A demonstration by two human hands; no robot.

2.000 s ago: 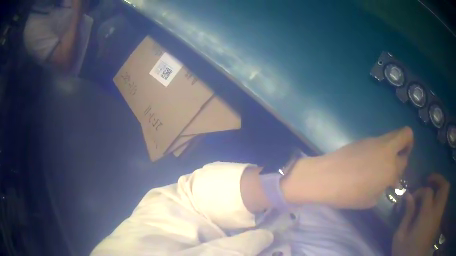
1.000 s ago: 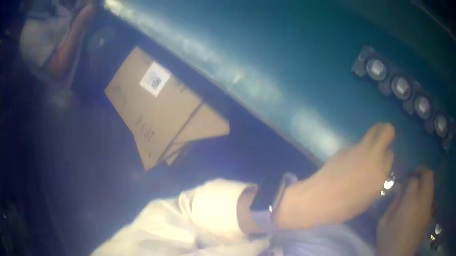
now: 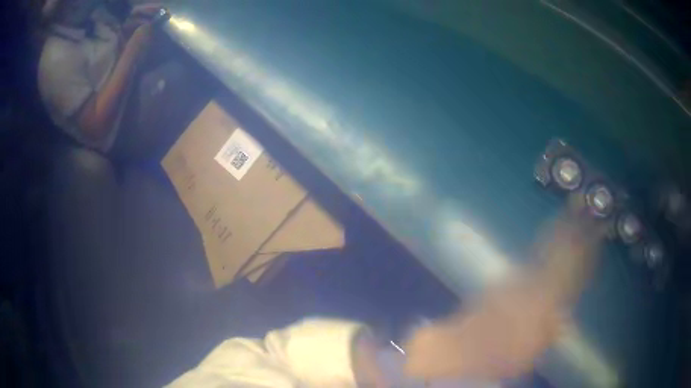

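Note:
A grey four-seat holder strip [image 3: 599, 198] lies slanted on the green belt at the right, with a shiny round component in each seat. My left hand [image 3: 515, 307] is blurred and stretched over the belt's near edge. Its fingertips reach the strip's near side around the second and third seats. Whether they grip it or only touch it cannot be told. My right hand is not in view. A blurred shiny spot [image 3: 676, 203] shows beyond the strip near the right rim; what it is cannot be told.
The wide green belt [image 3: 379, 98] runs diagonally, with pale glare along its near edge. Brown cardboard [image 3: 235, 208] with a white code label lies beside it on the left. Another person [image 3: 91, 83] is at the upper left, their hands near the belt edge.
My left hand has moved from the small shiny part near my right hand out to the strip. My right hand and that part have left the view. The cardboard appears lower in the picture.

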